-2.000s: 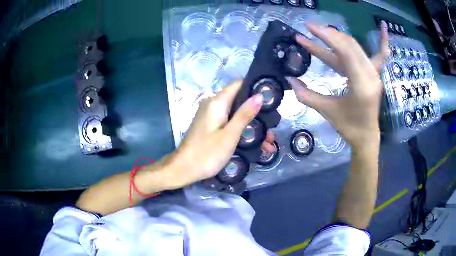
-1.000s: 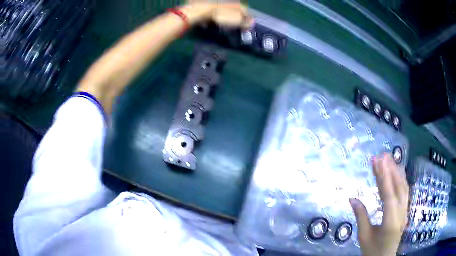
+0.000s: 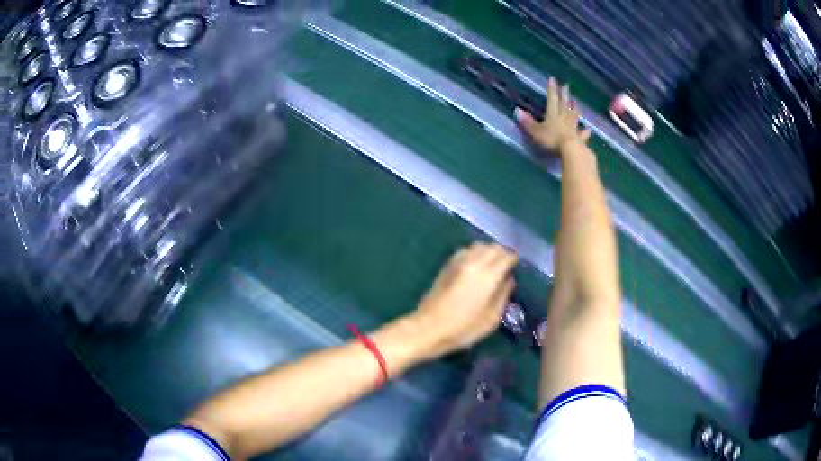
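Observation:
My left hand (image 3: 468,293), with a red wrist cord, is curled over the near-left end of a filled dark fixture (image 3: 514,317). Two shiny discs show beside the hand; the rest is hidden by my hand and right forearm. My right hand (image 3: 555,122) is stretched far forward, fingers spread, at the right end of a dark bar-shaped fixture (image 3: 495,79) between the far rails. I cannot see whether it touches it. Another dark fixture (image 3: 479,401) lies blurred at the bottom, with a pale seat showing.
Stacked clear trays (image 3: 135,207) stand at left, with black-ringed round components in the top tray. Pale metal rails (image 3: 387,167) cross the green surface diagonally. A small white and pink object (image 3: 631,118) lies beyond my right hand. A filled fixture (image 3: 717,441) lies at bottom right.
The view has swung left and forward. My right hand has moved from above the clear tray to the far rails. My left hand stays at the filled fixture. The clear tray has left view.

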